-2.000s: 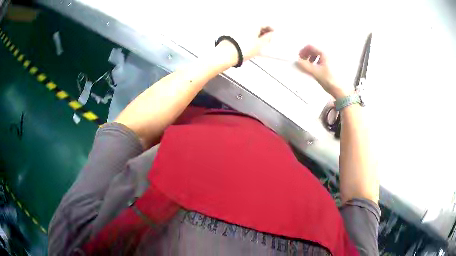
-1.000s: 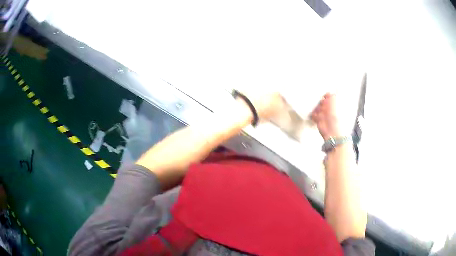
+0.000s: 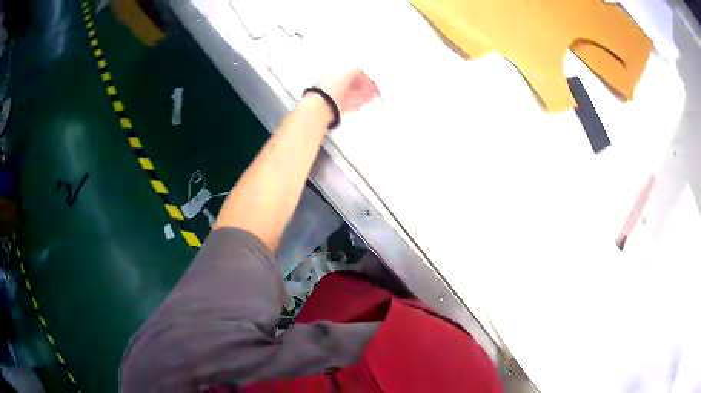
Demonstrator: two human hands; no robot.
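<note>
My left hand (image 3: 357,90), with a black band at the wrist, is at the upper middle, over white cloth near the table's front edge. Its fingers look curled, but glare and blur hide whether they grip anything. White cut pieces (image 3: 461,161) lie across the pale table, their layers and outlines mostly washed out. My right hand is not in view.
A brown paper pattern (image 3: 530,38) lies at the upper right, with a black block (image 3: 589,115) touching its lower edge. A thin reddish strip (image 3: 636,213) lies farther right. A riveted metal edge (image 3: 367,213) borders the table. Offcuts (image 3: 197,204) lie on the green floor.
The view has swung left along the table. My right hand and the shears have left the picture. The brown pattern has come into view. The small tan piece between my hands no longer shows.
</note>
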